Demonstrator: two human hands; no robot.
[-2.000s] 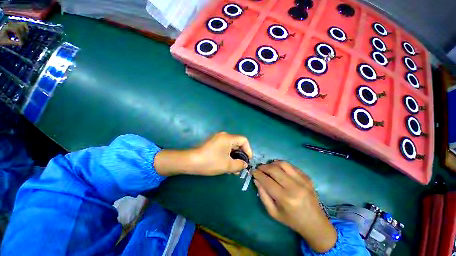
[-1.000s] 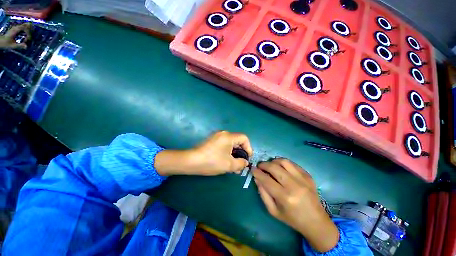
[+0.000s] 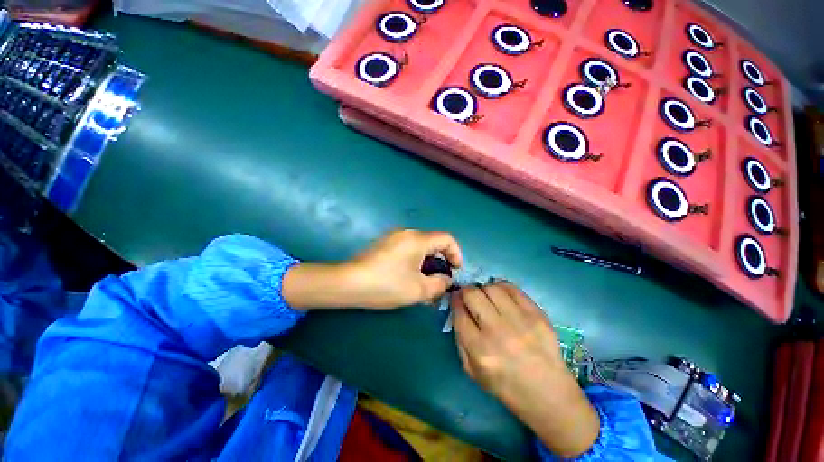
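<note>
My left hand (image 3: 397, 269) holds a small black round display module (image 3: 437, 265) between thumb and fingers above the green mat. My right hand (image 3: 506, 347) is just right of it, palm down, its fingertips close together at the module's lower edge. A narrow white tape strip (image 3: 448, 320) shows between the hands. The joint between module and flex is hidden by my fingertips, and I cannot tell what my right fingers pinch. A green adapter board (image 3: 570, 347) shows partly beside my right hand. Grey ribbon cable (image 3: 637, 383) runs from it to the test board (image 3: 703, 413), which has a blue light.
A red-pink foam tray (image 3: 533, 185) with pockets of round modules lies at the upper right, stacked on another. A thin black pen (image 3: 596, 262) lies below it. A clear tray of dark parts (image 3: 54, 99) is at far left. A red object (image 3: 795, 397) stands at the right edge.
My right hand has shifted slightly left and up, uncovering the green adapter board. The module in my left hand has tilted and moved slightly up. Another person's hand has left the clear tray.
</note>
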